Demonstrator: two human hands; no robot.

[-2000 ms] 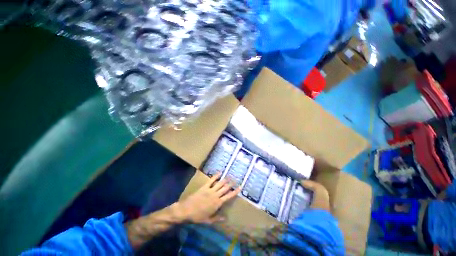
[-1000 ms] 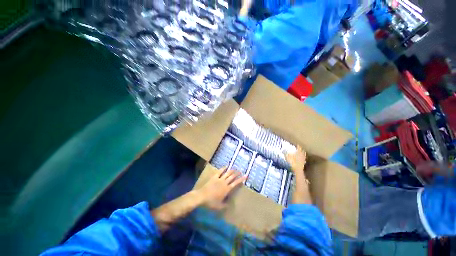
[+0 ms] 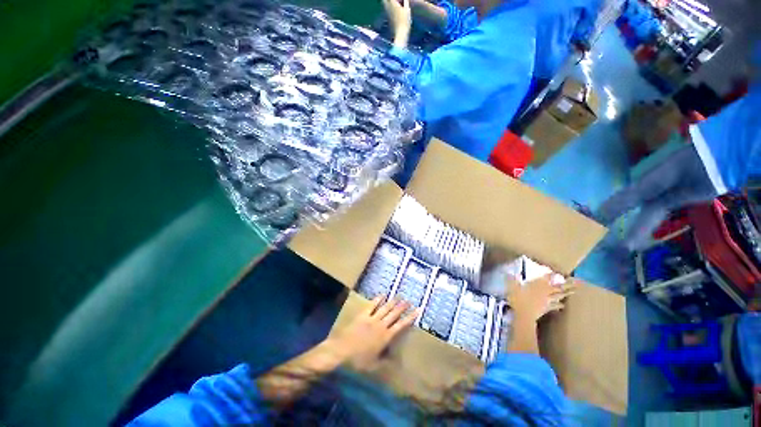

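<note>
An open brown carton (image 3: pixel 578 342) stands in front of me. A row of pale, dark-outlined panels (image 3: pixel 444 303) lies along its near side, with a fanned row of white cards (image 3: pixel 434 238) behind. A separate white piece (image 3: pixel 534 268) is at the right end. My left hand (image 3: pixel 374 334) lies over the near wall, fingers apart, tips at the panels' near edge. My right hand (image 3: pixel 536 298) is over the right end, fingers spread toward the right flap, touching or just above the white piece. What lies under its palm is hidden.
Shiny clear blister trays (image 3: pixel 292 108) overhang the green bench (image 3: pixel 125 275) at upper left, touching the carton's left flap. A person in a blue smock (image 3: pixel 476 75) is beyond. A red box (image 3: pixel 511 154), another carton (image 3: pixel 567 113) and a blue stool (image 3: pixel 684 354) are to the right.
My right hand has moved from the white cards' right end to the carton's right end. The white piece and a gap beside the cards now show. My left hand stays at the near wall.
</note>
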